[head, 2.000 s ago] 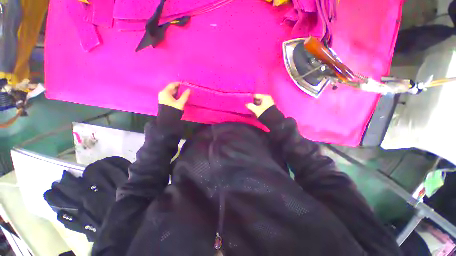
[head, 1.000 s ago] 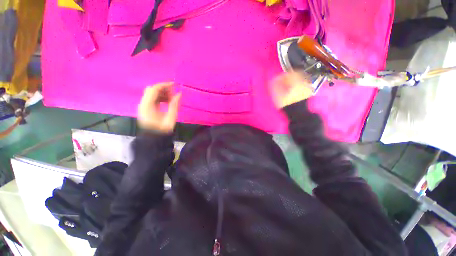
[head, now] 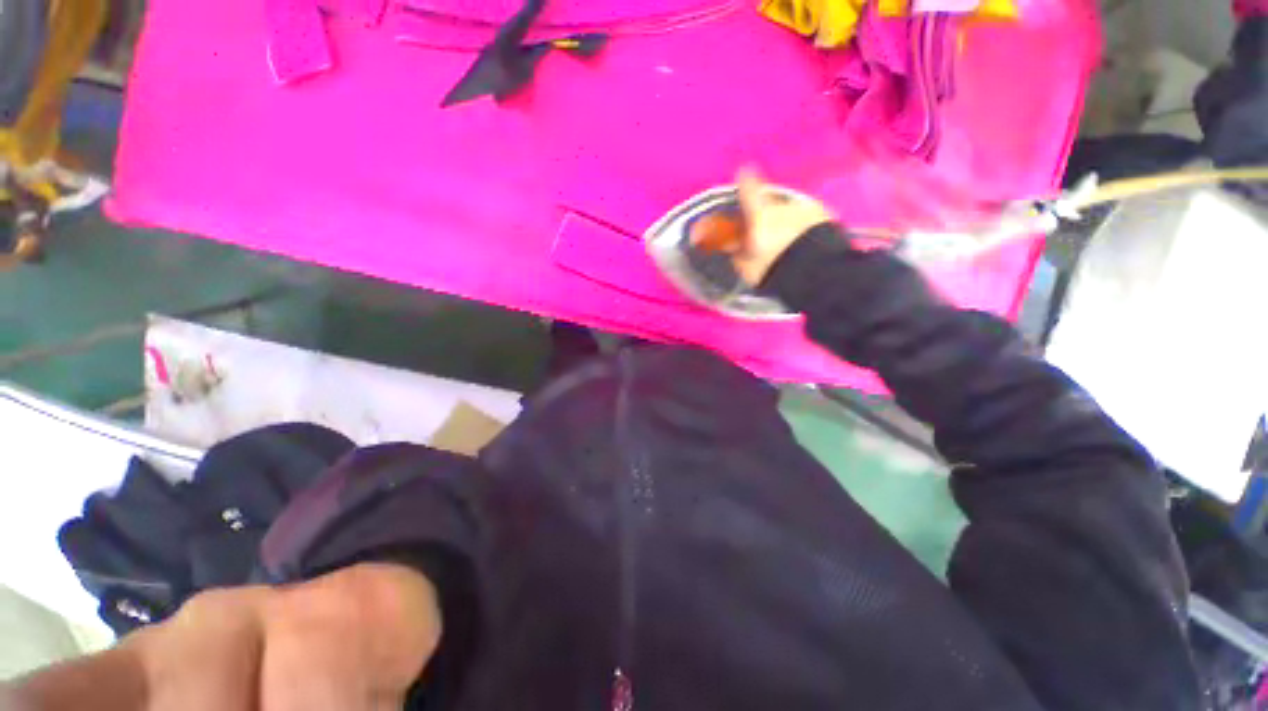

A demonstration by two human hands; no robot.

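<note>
A pink curved band [head: 601, 254] lies flat on the pink table cover near its front edge, hard to tell from the cover. The steam iron [head: 681, 247] stands over the band's right part and hides it. My right hand [head: 779, 233] is closed around the iron's orange-brown handle, slightly blurred. My left hand [head: 285, 642] is large and close to the camera at the lower left, cut off by the frame edge. Its fingertips are out of view, so I cannot tell whether it holds anything.
A black pointed piece [head: 497, 67] lies at the table's far side. Magenta strips [head: 911, 77] and yellow pieces [head: 823, 17] lie at the far right. The iron's hose [head: 1168, 182] runs off right. Dark garments [head: 181, 507] lie on a white surface at lower left.
My right hand has taken hold of the iron and brought it left and nearer onto the band. My left hand has left the table and come up close to the camera. The view has shifted.
</note>
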